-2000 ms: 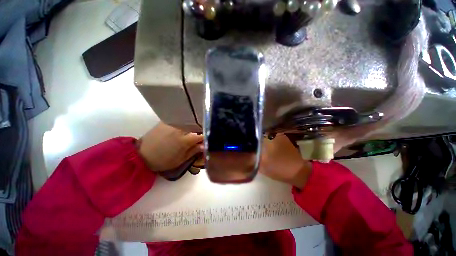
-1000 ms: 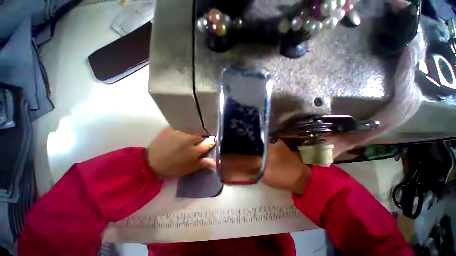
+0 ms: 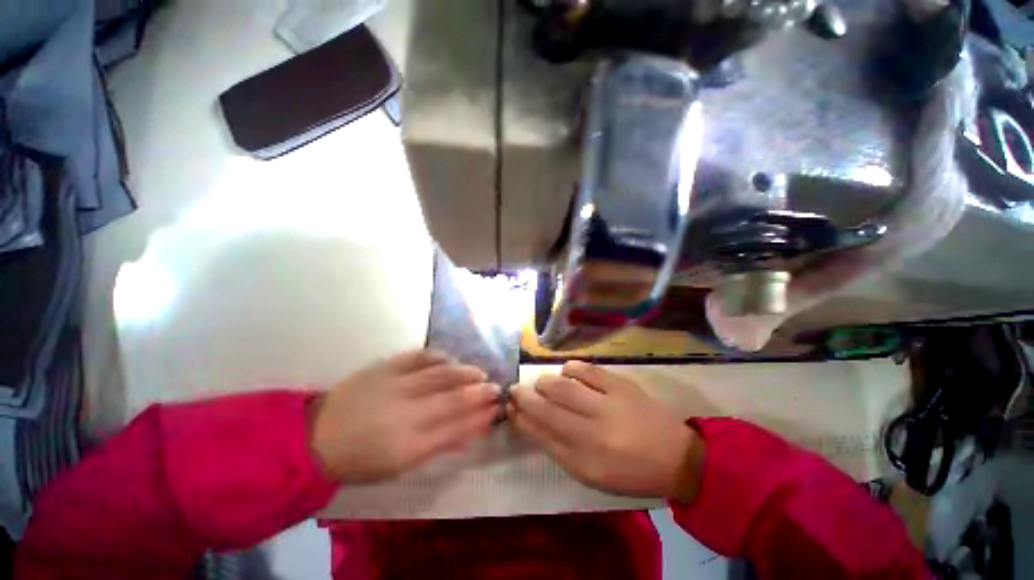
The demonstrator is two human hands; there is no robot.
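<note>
A grey-blue fabric piece (image 3: 465,323) lies on the machine bed, its far end in the bright light under the machine head (image 3: 454,136). Both hands hold its near end, with their fingertips meeting there. My left hand (image 3: 403,417) is on its left side, slightly blurred. My right hand (image 3: 603,425) is on its right side, just in front of the yellowish lit bed slide (image 3: 635,342). The chrome cover (image 3: 635,170) on the head front stands right of the fabric. The needle cannot be made out in the glare.
A small pile of dark brown flap pieces (image 3: 312,93) lies left of the head. Stacks of grey-blue cut pieces (image 3: 45,261) are at the far left. Black-handled scissors (image 3: 924,436) are at the right. Pink-white thread (image 3: 924,193) hangs over the head. A ruler scale (image 3: 454,489) marks the front edge.
Both hands have come from beside the needle area towards the front edge, and their fingertips now meet. The fabric now stretches from under the head to them. The view has shifted, showing the lit bed.
</note>
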